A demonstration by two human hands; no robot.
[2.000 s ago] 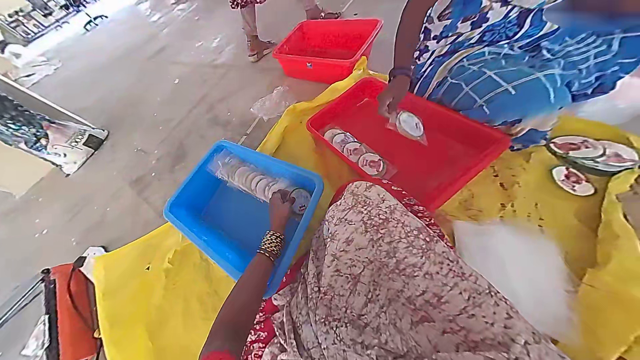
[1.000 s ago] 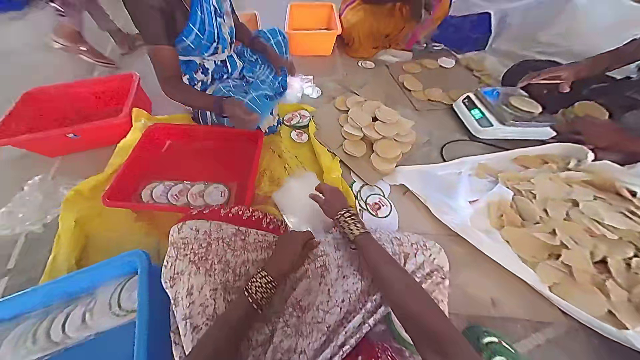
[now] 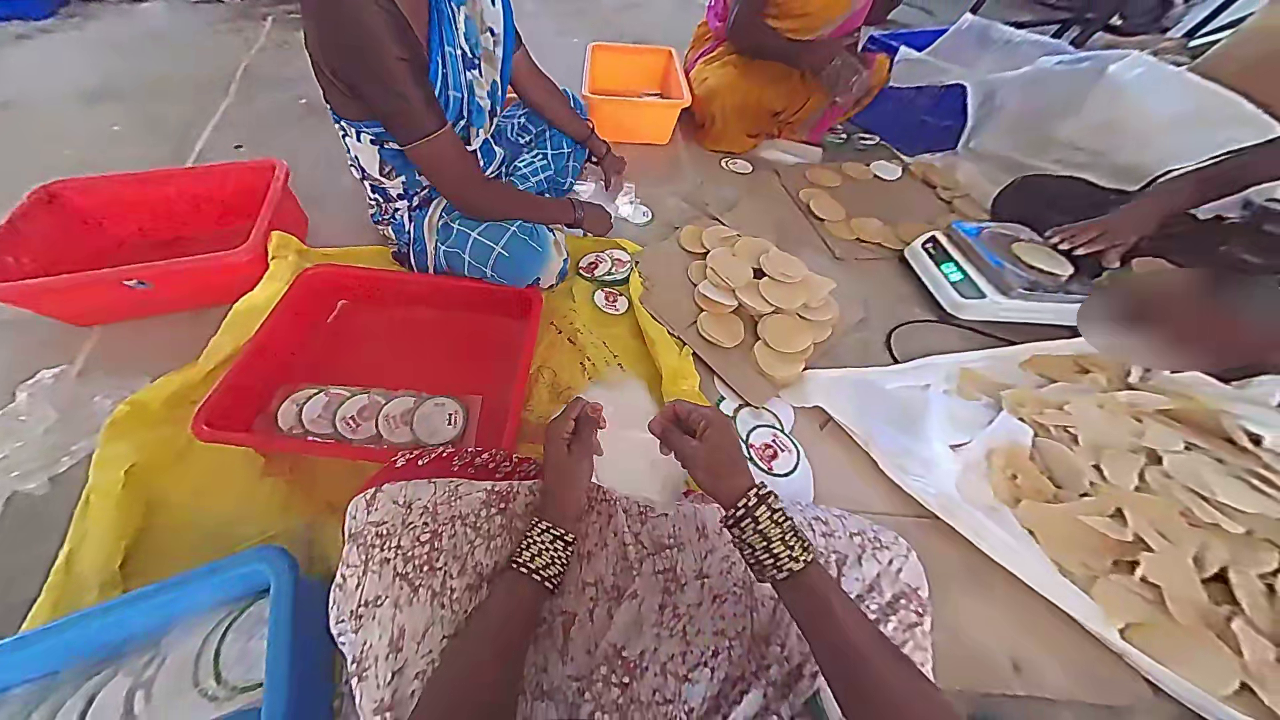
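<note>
Above my lap, my left hand [image 3: 572, 445] and my right hand [image 3: 703, 445] pinch the two sides of a clear plastic bag [image 3: 632, 440]. Printed round labels [image 3: 772, 450] lie just right of my right hand, and more labels [image 3: 610, 268] rest on the yellow sheet farther off. To the left is a red tray [image 3: 370, 325] holding a row of packed round discs with labels [image 3: 358, 415]. A blue tub [image 3: 285, 600] at the lower left holds more packed discs.
Stacks of flat tan discs [image 3: 765, 290] lie on cardboard. At right, a white cloth [image 3: 880, 400] bears a large heap of tan discs [image 3: 1130, 480], with a digital scale [image 3: 990, 270] behind. Two co-workers sit ahead; another's hand reaches by the scale. Red and orange [image 3: 635, 95] tubs stand behind.
My left hand was at the packed discs in the blue tub two seconds ago and is now over my lap with my right hand. The view has swung right.
</note>
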